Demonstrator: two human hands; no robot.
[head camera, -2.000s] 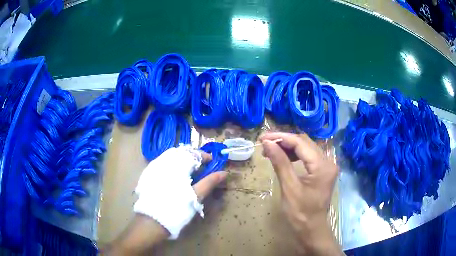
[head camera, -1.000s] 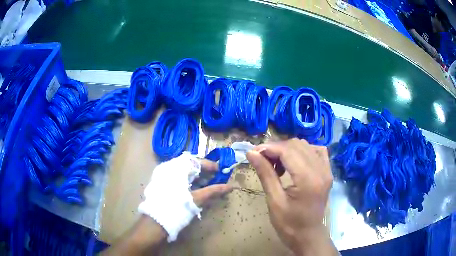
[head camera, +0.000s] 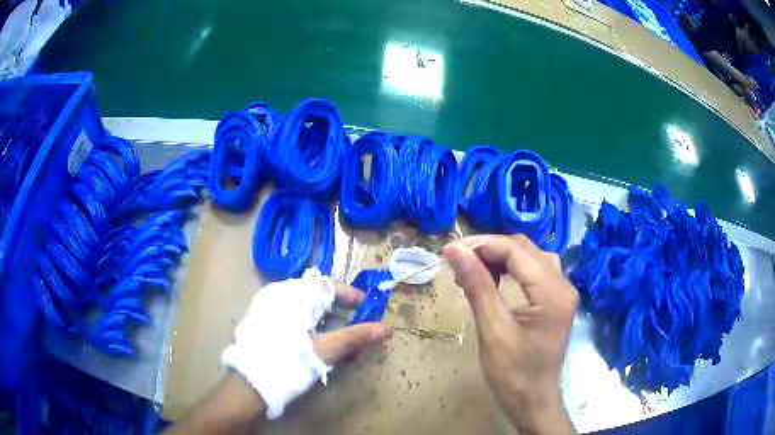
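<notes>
My left hand (head camera: 293, 336), in a white knit glove with bare fingertips, holds a blue oval ring (head camera: 369, 297) between thumb and fingers over the cardboard. My bare right hand (head camera: 518, 310) pinches a thin pale applicator stick (head camera: 415, 273). The stick's white tip touches or lies just over the ring's upper right part. A small white cup (head camera: 414, 265) stands on the cardboard behind the stick. Part of the ring is hidden by my left fingers.
Bundles of blue rings (head camera: 399, 183) stand behind the cardboard (head camera: 408, 382). A heap of wavy blue strips (head camera: 667, 289) lies right. Ringed strips (head camera: 144, 255) and a blue bin (head camera: 51, 153) are left. A green conveyor (head camera: 280, 55) runs behind. A person's arm (head camera: 732, 70) shows far right.
The stick's tip has gone from near the cup's left rim down to the ring. The ring is tilted differently in my left hand. The camera view has shifted somewhat.
</notes>
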